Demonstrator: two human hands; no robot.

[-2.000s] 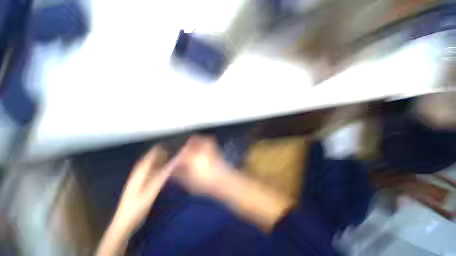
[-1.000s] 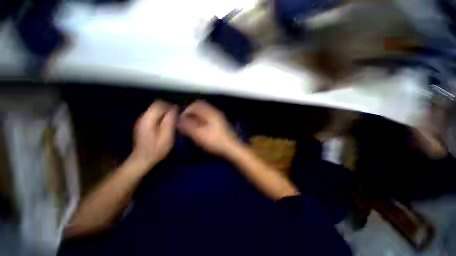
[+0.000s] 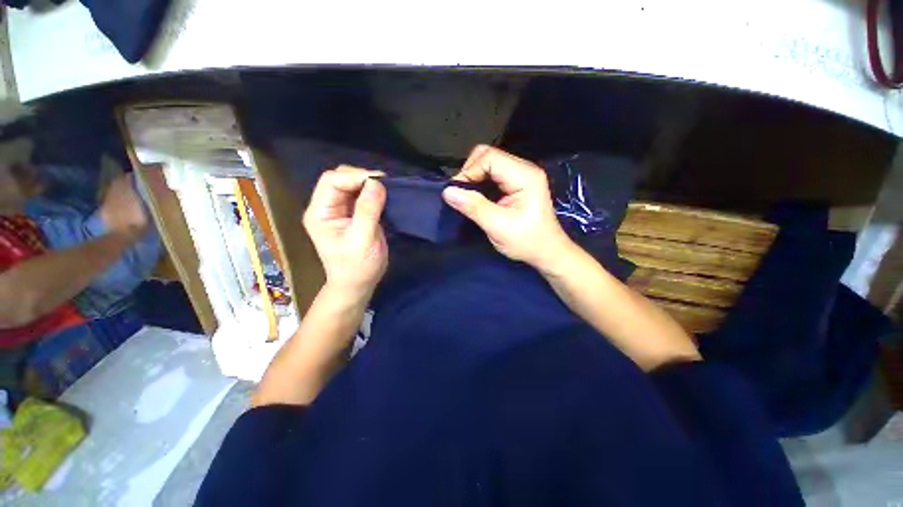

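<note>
A small navy cut piece (image 3: 416, 206) is stretched between my two bare hands over my lap. My left hand (image 3: 347, 226) pinches its left upper corner between thumb and fingertips. My right hand (image 3: 508, 205) pinches its right upper edge the same way. The lower part of the piece hangs free and is hard to tell from my navy shirt. Pale thread ends (image 3: 582, 210) lie on dark cloth just right of my right hand.
The white table (image 3: 475, 35) crosses the top, with navy cloth (image 3: 129, 25) at its left and a red loop (image 3: 875, 45) at its right. An open drawer (image 3: 163, 213) is at left, beside a seated person in red (image 3: 45, 282). Wooden slats (image 3: 693, 248) and hanging navy cloth (image 3: 792, 327) are at right.
The view has sharpened and swung, so the table now sits higher and the drawer shows fully. My hands have moved apart, with the navy piece now visible stretched between them.
</note>
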